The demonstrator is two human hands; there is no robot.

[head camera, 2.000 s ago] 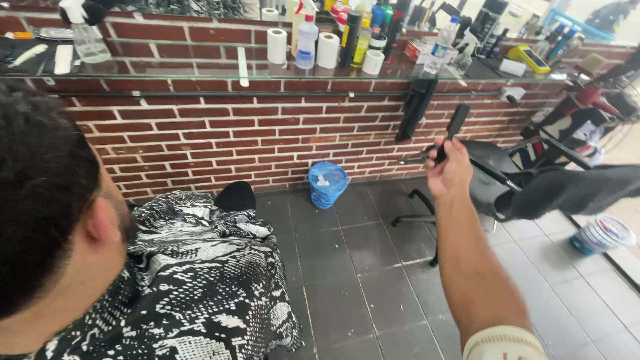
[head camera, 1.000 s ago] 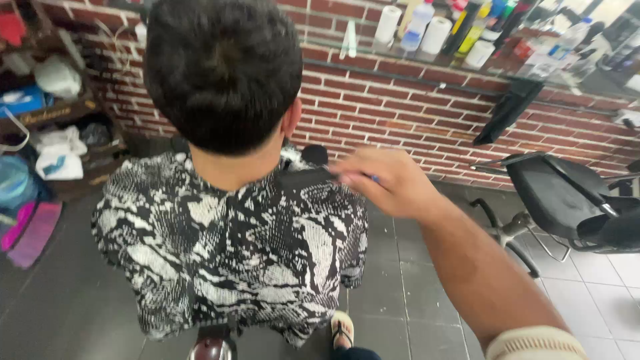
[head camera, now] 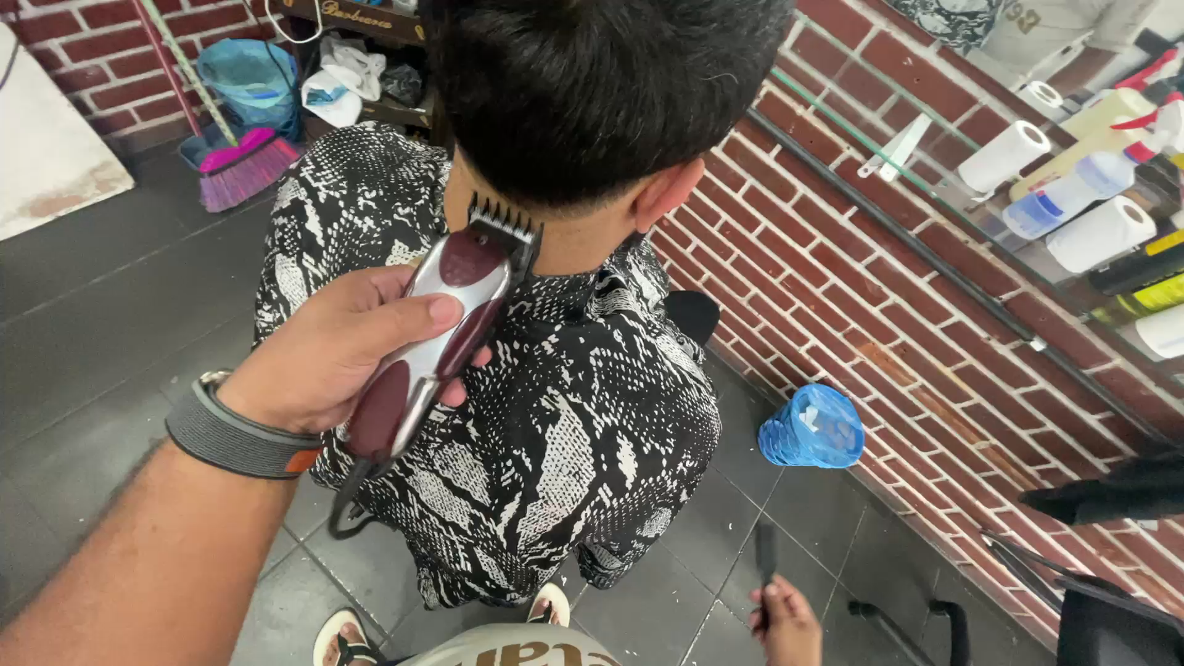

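Observation:
My left hand (head camera: 351, 347) is wrapped around a silver and maroon corded hair clipper (head camera: 444, 333), its black guard comb at the nape of a seated person. That person's dark hair (head camera: 592, 102) fills the top centre, and a black and white patterned barber cape (head camera: 555, 444) covers the shoulders and back. Low at the right of the view, my right hand (head camera: 786, 624) holds a black comb (head camera: 766, 555) upright, away from the person. The clipper's cord hangs below my left wrist.
A blue-lined waste bin (head camera: 812, 427) stands by the brick wall (head camera: 860, 351). Bottles and paper rolls (head camera: 1006, 157) line the glass shelf at the right. A broom (head camera: 242, 166) and a blue bucket (head camera: 248, 83) are at the upper left. Part of a black chair (head camera: 1119, 620) shows lower right.
My left hand with the clipper has come into view at the person's neck. My right hand has moved from beside the person's shoulder to the lower part of the view. The view has turned.

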